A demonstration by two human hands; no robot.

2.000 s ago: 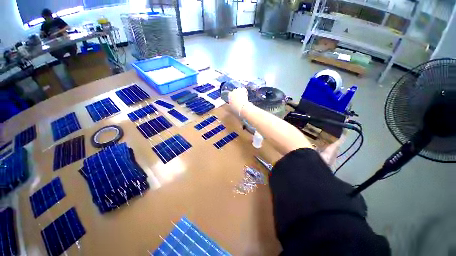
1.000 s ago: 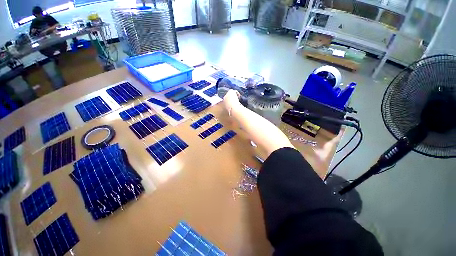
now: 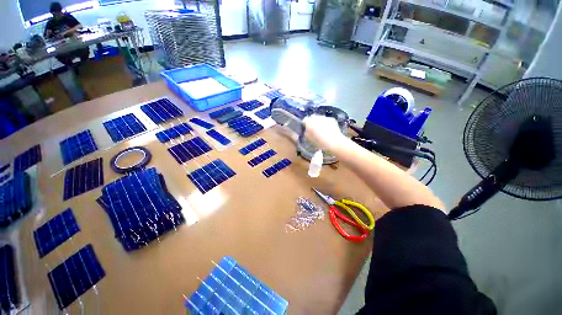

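My right hand (image 3: pixel 322 131) reaches across the bench to the grey round machine (image 3: pixel 297 123), over its right part. Its fingers are small and blurred, so I cannot tell whether they hold anything. A bright blue solar cell string (image 3: pixel 235 289) with silver wires lies nearest to me, cut off by the bottom edge. My left hand is out of the picture. A small white bottle (image 3: pixel 315 165) stands just below my right hand. Pliers or cutters (image 3: pixel 349 218) with one red and one yellow handle lie beside a heap of silver ribbon offcuts (image 3: pixel 305 215).
Navy cell strings, a thick stack (image 3: pixel 140 206) and a tape roll (image 3: pixel 131 159) lie at left. A blue tray (image 3: pixel 202 87) is at the back. A blue tape dispenser (image 3: pixel 394 117), dark box with cables (image 3: pixel 385 146) and fan (image 3: pixel 524 138) stand right. A person sits far left.
My right hand has moved right, from the machine's left end to its round right part. My forearm has shifted right too, uncovering the pliers' handles and the white bottle.
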